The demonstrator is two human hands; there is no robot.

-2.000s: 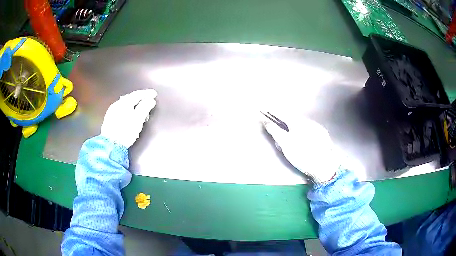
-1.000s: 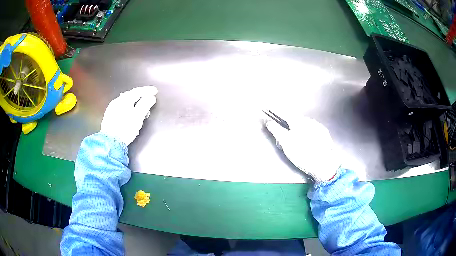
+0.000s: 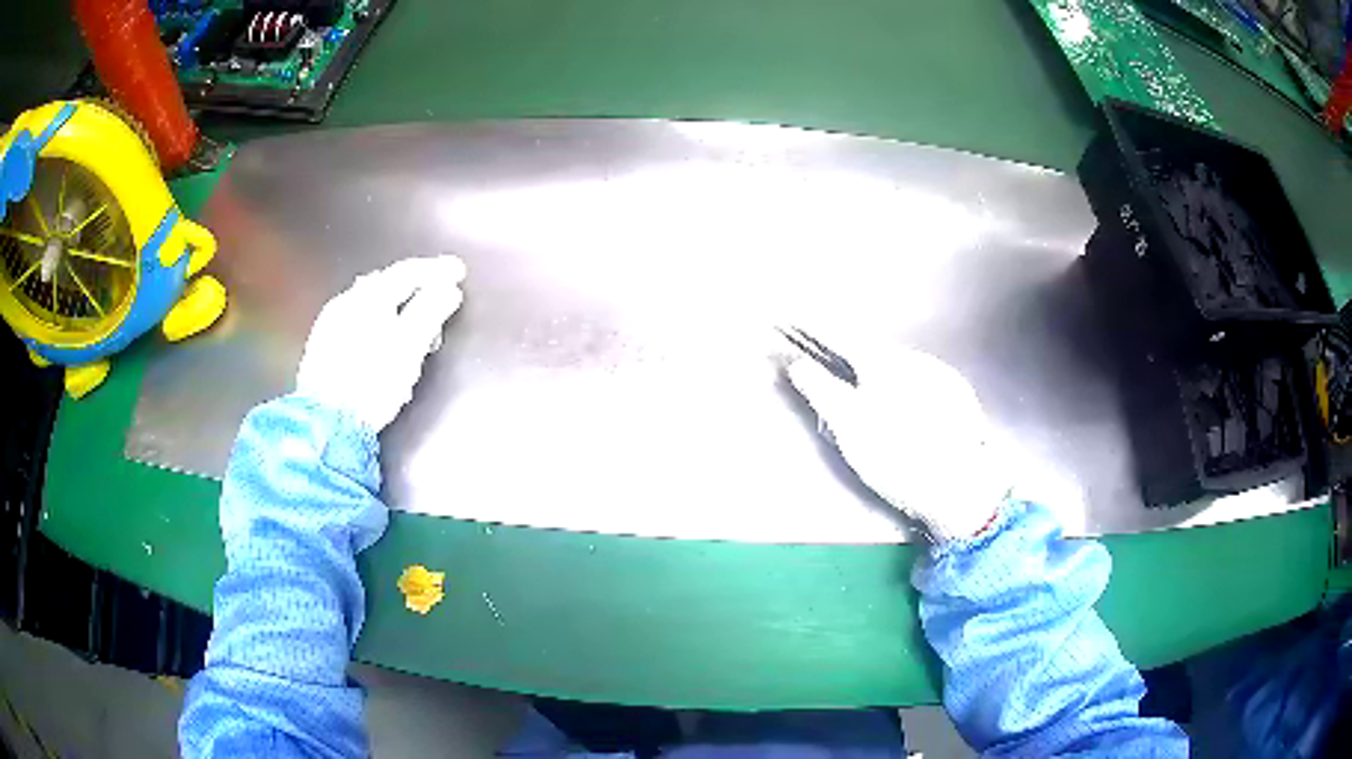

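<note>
My left hand (image 3: 380, 338), in a white glove, rests on the left part of the shiny steel bench plate (image 3: 593, 430). Its fingers are lightly curled and I see nothing in it; whether they are fully closed is hard to tell. My right hand (image 3: 902, 430), also gloved, rests on the plate right of the middle. It holds dark tweezers (image 3: 816, 352) with thin tips pointing up and left, just above or on the plate. The tips stand slightly apart.
A yellow and blue fan (image 3: 111, 237) and a red-orange tube (image 3: 137, 77) stand at left. A framed board (image 3: 282, 57) lies at rear left, a green board (image 3: 1127, 57) at rear right. Black bins (image 3: 1208, 223) with dark pieces stand at right. A yellow lump (image 3: 421, 589) is on the front edge.
The framed board at the rear left has shifted a little to the right. Both hands and the tweezers have stayed almost still.
</note>
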